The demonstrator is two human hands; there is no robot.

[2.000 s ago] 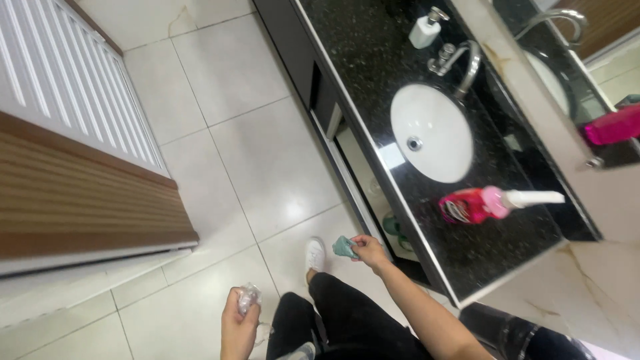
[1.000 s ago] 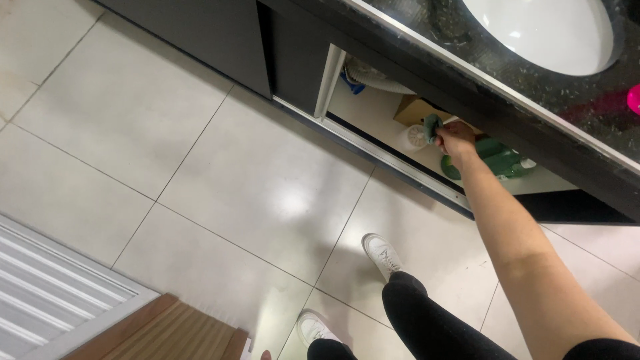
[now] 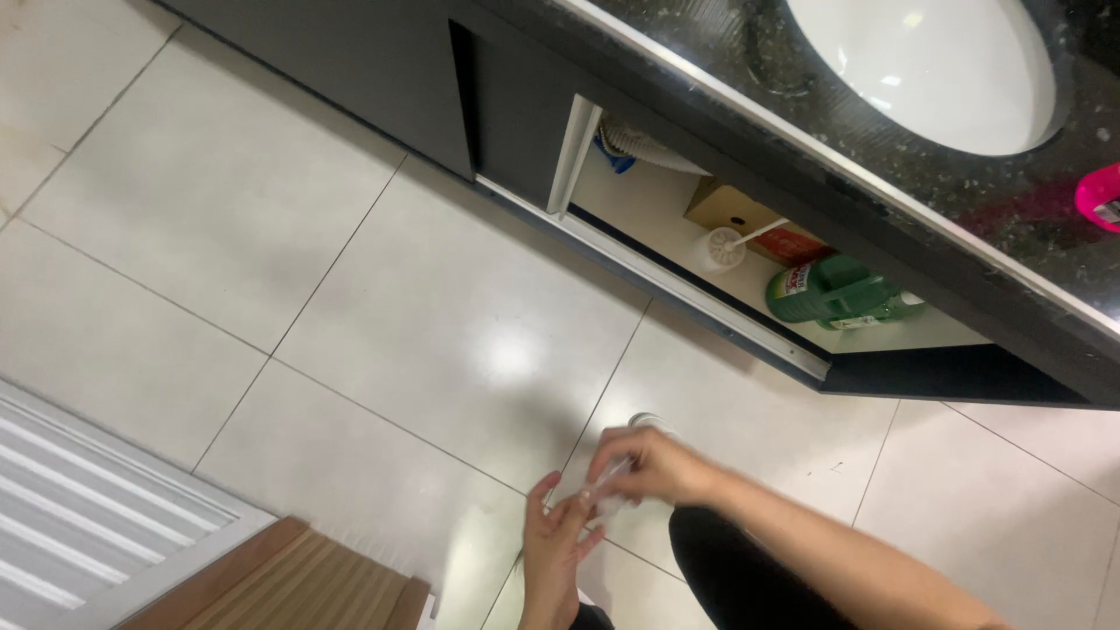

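Low in the view, my left hand (image 3: 560,534) and my right hand (image 3: 652,464) meet over the floor, both on a crumpled piece of clear plastic (image 3: 611,490). Motion blurs the plastic, so its exact shape cannot be told. Beyond them is the vanity cabinet's opening. Inside it stand a white toilet brush or similar round-headed item (image 3: 722,250) with a thin handle, green plastic bottles (image 3: 822,289) with labels, a cardboard box (image 3: 731,206) and a ribbed white hose (image 3: 647,147) near a blue object (image 3: 617,160).
Above the cabinet runs a dark granite countertop (image 3: 919,192) with a white basin (image 3: 936,70) and part of a pink bottle (image 3: 1100,197). A sliding door (image 3: 525,114) covers the cabinet's left part. At the lower left are a white louvered panel (image 3: 96,525) and a wooden panel (image 3: 297,582).
My right hand has drawn back from inside the cabinet to my left hand. The green crumpled item it held a second ago no longer shows. Both hands now touch the clear plastic.
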